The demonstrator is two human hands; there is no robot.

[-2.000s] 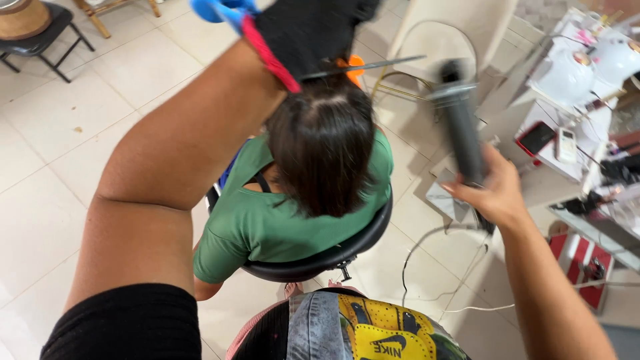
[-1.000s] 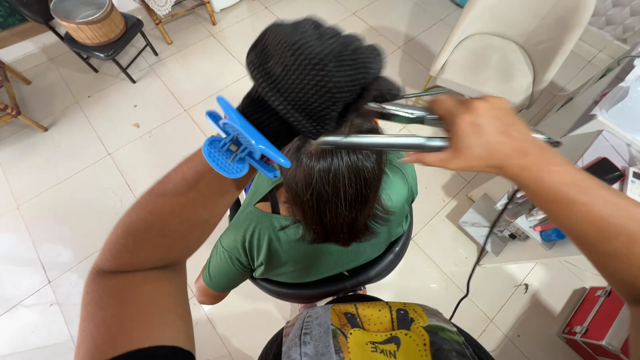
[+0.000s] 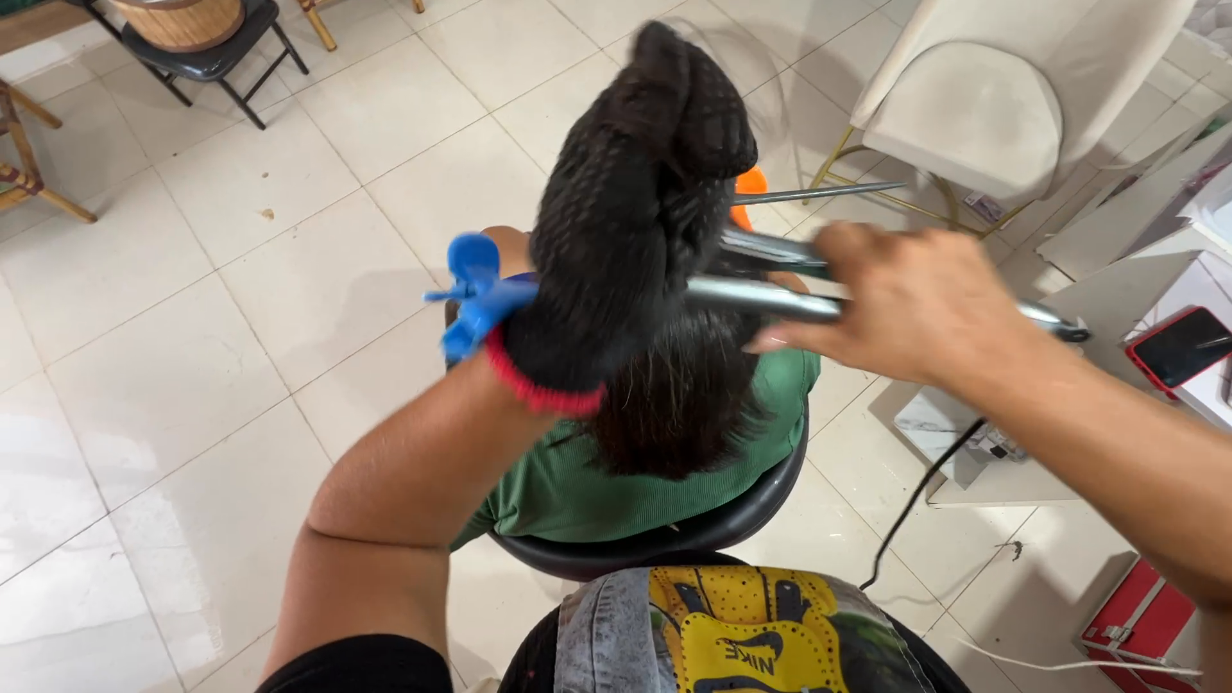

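My left hand (image 3: 635, 202), in a black knitted glove with a red cuff, is over the head of a seated person in a green top (image 3: 626, 500). A thin pointed metal tool, perhaps a comb's tail (image 3: 818, 193), sticks out beyond the glove; the glove hides its grip. Blue hair clips (image 3: 476, 294) hang at the glove's wrist. My bare right hand (image 3: 905, 298) grips a silver hair straightener (image 3: 760, 296), its plates at the person's dark hair (image 3: 674, 414) beside the glove. The glove hides the plate tips. An orange object (image 3: 751, 188) shows behind.
A cream chair (image 3: 962, 125) stands at upper right. A phone in a red case (image 3: 1179, 348) lies on the white counter at right, above a red case (image 3: 1136, 616) on the floor. The straightener's black cord (image 3: 914, 510) hangs down. A black chair (image 3: 207, 58) holds a wooden tub (image 3: 178, 21).
Two seconds ago my right hand held a dark cylindrical tool away from the head; one second ago it had the straightener at the hair. My gloved left hand now points more upward.
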